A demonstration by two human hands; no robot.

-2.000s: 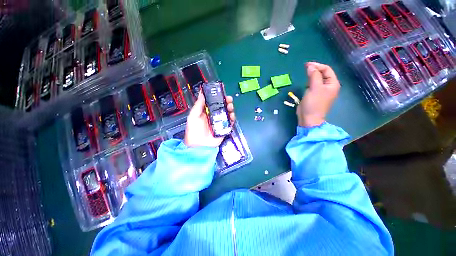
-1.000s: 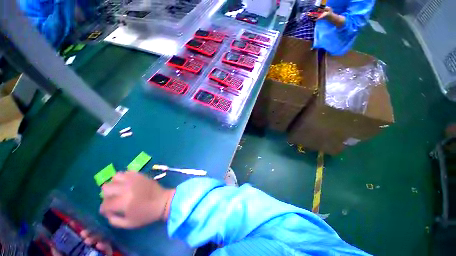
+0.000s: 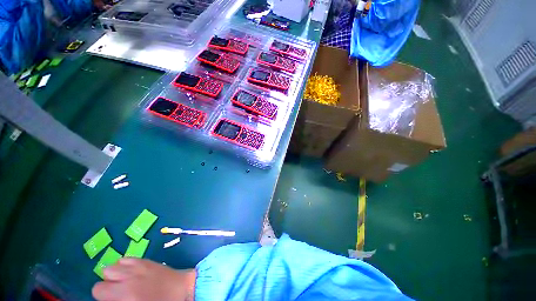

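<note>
My right hand (image 3: pixel 140 281) is at the bottom edge, partly cut off, just below the green pieces (image 3: pixel 141 225); its fingers point left and their tips are too blurred to tell if they hold anything. My left hand is not in view. A corner of a clear tray (image 3: pixel 40 276) with a dark red-edged phone shows at the bottom left. A thin whitish tool (image 3: pixel 200 232) with a yellowish end lies right of the green pieces, beside a small white bit (image 3: pixel 171 242).
A blister tray (image 3: pixel 267 154) holds red keypad phones, face up, along the bench's right edge. A metal post (image 3: pixel 59 126) stands at left near two small white cylinders (image 3: pixel 120 181). Open cartons (image 3: pixel 382 144) stand on the floor at right. Another person's blue sleeve (image 3: pixel 385 29) shows beyond them.
The camera view has turned to the right since the first frame. The left hand and the phone it held have left the picture. My right hand now sits lower in view.
</note>
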